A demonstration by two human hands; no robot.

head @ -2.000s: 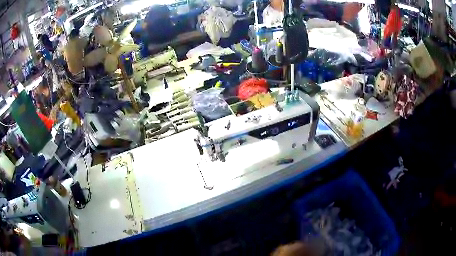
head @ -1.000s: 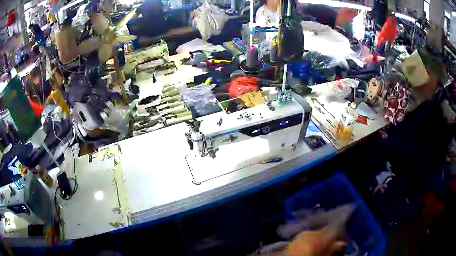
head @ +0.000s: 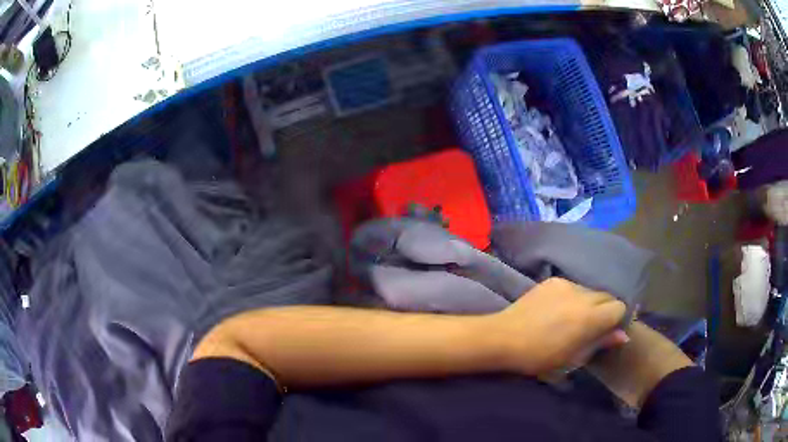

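My left hand reaches across my lap to the right, its fingers closed on a grey garment piece. The piece lies folded over my lap, with a wide part spreading behind the hand. My right hand is close under the left one and mostly hidden by it; its grip cannot be made out. A large heap of the same grey cloth lies at the left, beside the table.
A red stool stands in front of my lap. A blue plastic basket with pale scraps is behind it at the right. The blue-edged white table runs across the top left. Dark cloth lies right of the basket.
The view has tilted down from the machine to my lap. One blurred hand with pale cloth showed at the bottom edge before; now both forearms and the grey piece are in view.
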